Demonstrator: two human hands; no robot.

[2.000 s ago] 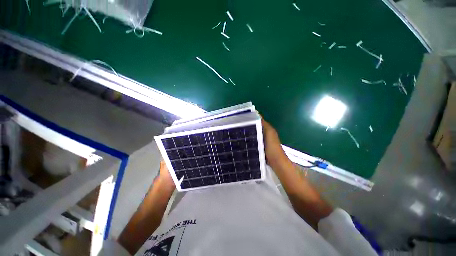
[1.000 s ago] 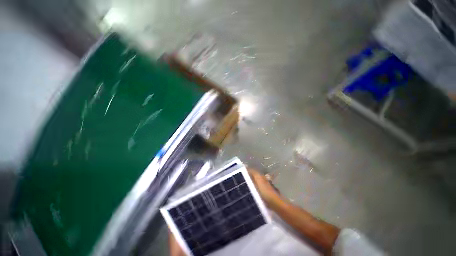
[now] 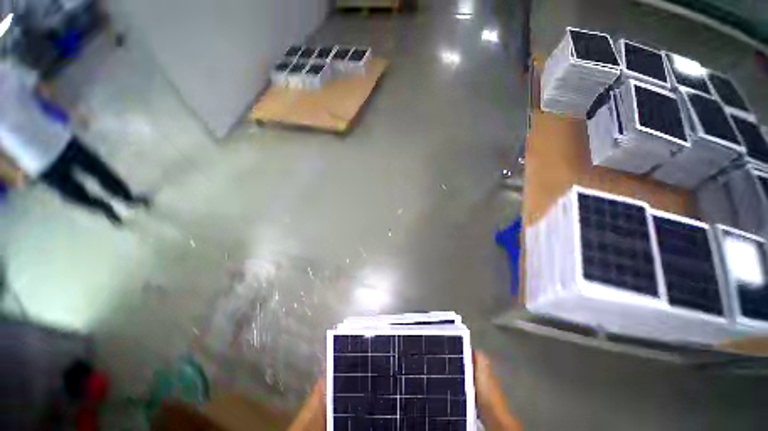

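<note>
A stack of solar panels (image 3: 399, 379) is at the bottom centre, dark gridded face up with a white rim. The edges of several panels show behind the top one, slightly uneven. My left hand (image 3: 312, 410) is at the stack's left side and my right hand (image 3: 495, 394) at its right side, holding it between them. Both hands are cut off by the lower edge and their fingers are mostly hidden by the stack.
A wood-coloured table (image 3: 560, 160) on the right bears many panel stacks (image 3: 619, 244). A blue stool (image 3: 510, 244) is beside it. A low wooden platform (image 3: 316, 108) with stacks stands farther off. A person (image 3: 42, 135) is at the left. Scraps lie on the grey floor (image 3: 421, 210).
The view has turned away from the green bench to the open floor and the table with stacks. The panel stack is still between both hands, now lower in the picture.
</note>
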